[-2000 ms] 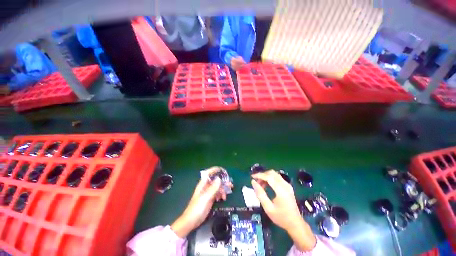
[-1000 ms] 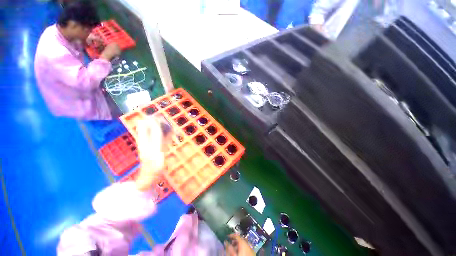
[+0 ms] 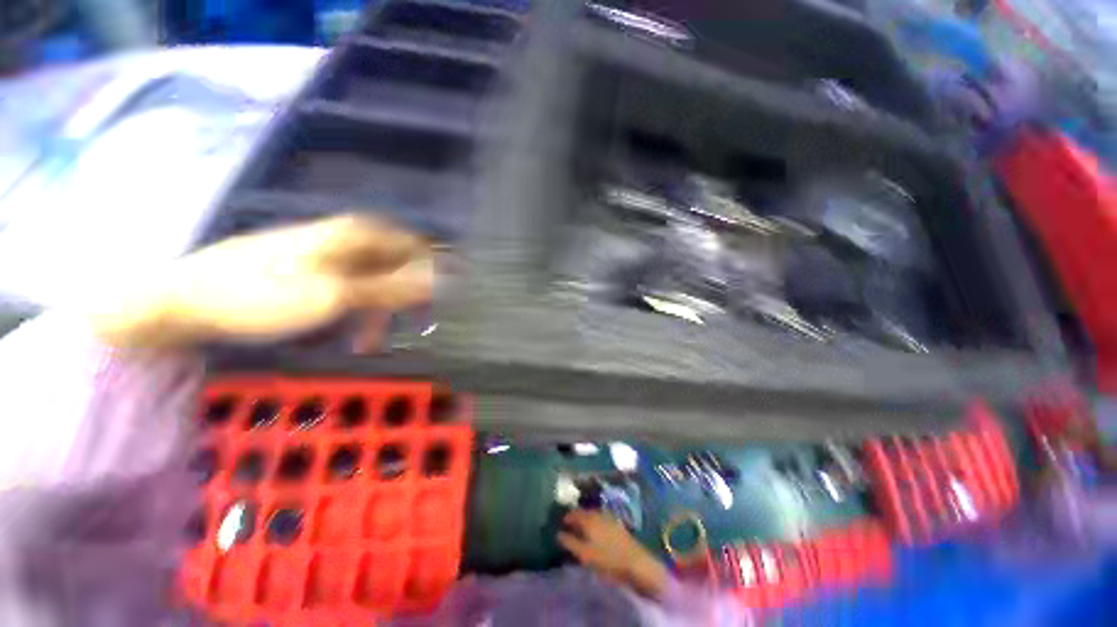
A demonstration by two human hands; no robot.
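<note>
The view is strongly blurred. My left hand [image 3: 325,282] is reached out at the left, above the red tray [image 3: 382,521] and in front of a black compartmented container; its fingers are smeared and I cannot tell whether they hold anything. The tray has dark discs in its back rows and several bare pockets nearer me. My right hand [image 3: 610,551] is low in the middle, at the near side of the test board [image 3: 622,500], which is small and partly hidden. I cannot tell whether it grips anything.
The large black container [image 3: 527,380] spans the middle, with blurred shiny parts [image 3: 735,257] inside. More red trays [image 3: 802,563] stand at the lower right. A yellow ring [image 3: 684,535] and loose parts [image 3: 717,480] lie right of the board. White material [image 3: 135,135] is at upper left.
The view has swung, so the black container now fills the middle. My left hand has moved from over the red tray's pockets to beyond its back edge. My right hand remains by the test board.
</note>
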